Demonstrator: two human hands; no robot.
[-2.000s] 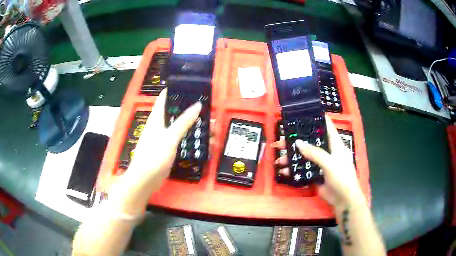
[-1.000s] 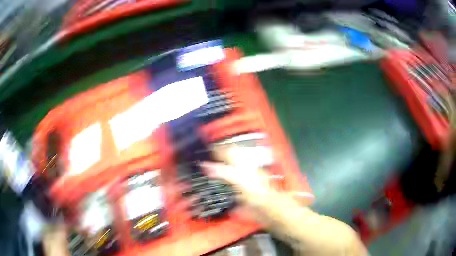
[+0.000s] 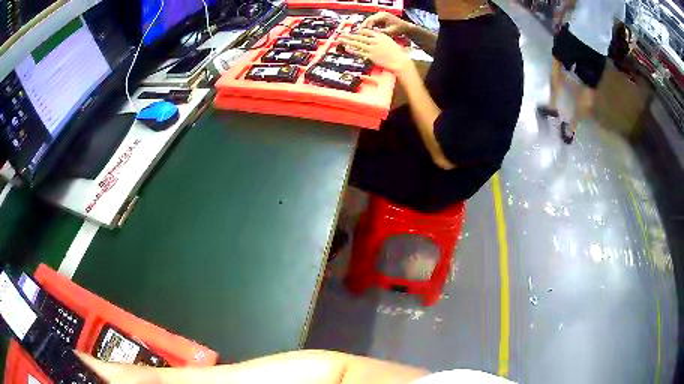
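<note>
An open black flip phone [image 3: 45, 349] with a lit white screen is at the lower left, cut off by the picture's edge. My right hand [image 3: 109, 370] is at its keypad end and holds it over the orange-red phone tray [image 3: 124, 315]. The hand is partly cut off by the bottom edge. Behind it, another open flip phone [image 3: 60, 313] lies in a tray pocket. A closed phone with a white label [image 3: 120, 346] lies in the pocket beside it. My left hand is not in view.
A worker in black [image 3: 472, 97] sits on a red stool [image 3: 409, 244], hands over stacked phone trays [image 3: 300, 105] at the bench's far end. A monitor [image 3: 64, 75] and blue mouse [image 3: 157, 113] are at upper left. Another person [image 3: 585, 45] stands in the aisle.
The view has swung right, so the tray now sits at the lower left. My left hand and its phone have left the picture. The seated worker and aisle have come into view.
</note>
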